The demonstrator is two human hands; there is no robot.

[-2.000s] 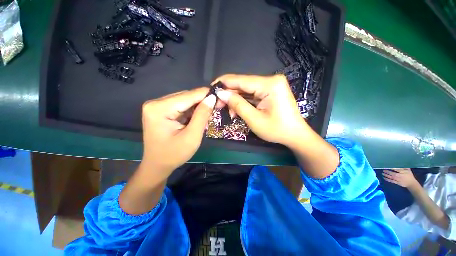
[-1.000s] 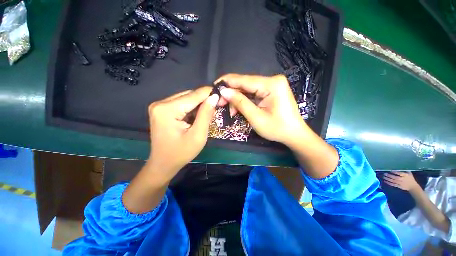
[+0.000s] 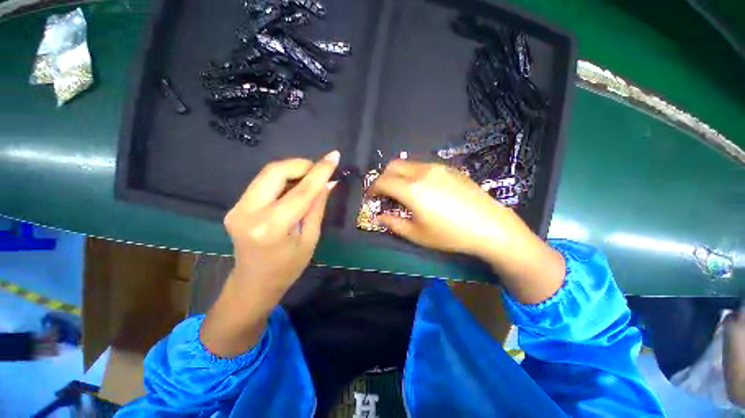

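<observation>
My left hand is over the left half of the black divided tray, near the divider. Its thumb and index fingertips pinch a small black housing, which barely stands out against the tray. My right hand is lowered over the shiny metal pins at the near edge of the right half. Its thumb and index finger are apart among the pins; no held piece shows. Black housings lie heaped in the left half and the right half.
A single housing lies apart at the tray's left. A clear bag with pale contents is on the green bench. A clear scrap is on the right. Below the bench edge are a cardboard box and parts of other people.
My hands have separated. The right hand has left the housing and moved down onto the pins; the left has shifted slightly down and left. The tray and bench appear shifted right in view.
</observation>
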